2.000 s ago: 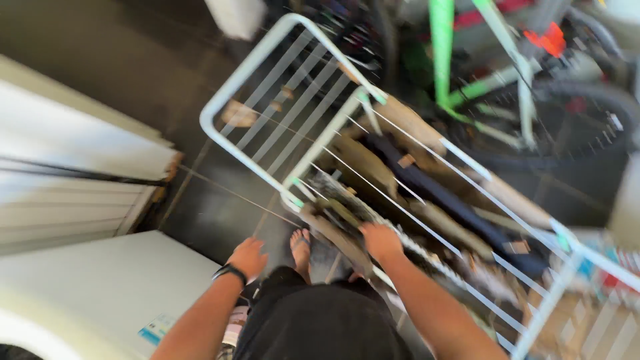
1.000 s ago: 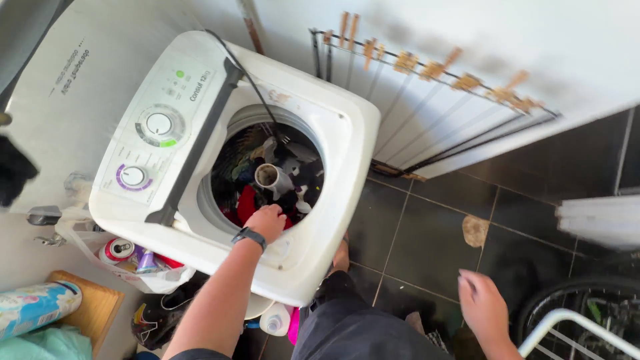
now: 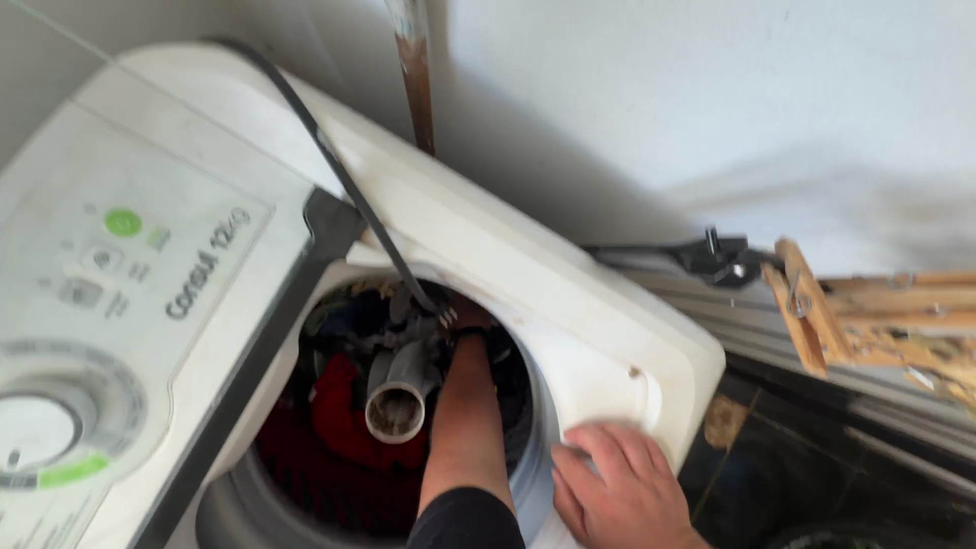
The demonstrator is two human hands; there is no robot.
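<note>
My left hand point(image 3: 467, 311) is deep inside the drum of a white top-loading washing machine point(image 3: 610, 343), among damp-looking clothes. A dark band circles its wrist, and its fingers are mostly hidden in shadow. Beside that forearm, a grey agitator tube point(image 3: 395, 412) rises from the drum, with a red garment point(image 3: 335, 419) around its left side. A black power cord point(image 3: 343, 175) hangs over the machine's back edge, its plug end near my left wrist. My right hand point(image 3: 621, 484) rests on the white rim at the lower right, fingers bent near the opening.
The control panel point(image 3: 152, 252) with its dial lies at the left. Against the white wall, a black folding rack point(image 3: 709, 259) carries wooden clothespins point(image 3: 808, 313) just beyond the machine's right corner. Dark floor tiles point(image 3: 808, 457) show at the lower right.
My left hand has gone from the near edge of the drum deeper among the clothes. My right hand, out over the floor a second ago, is now on the rim. The view has moved closer.
</note>
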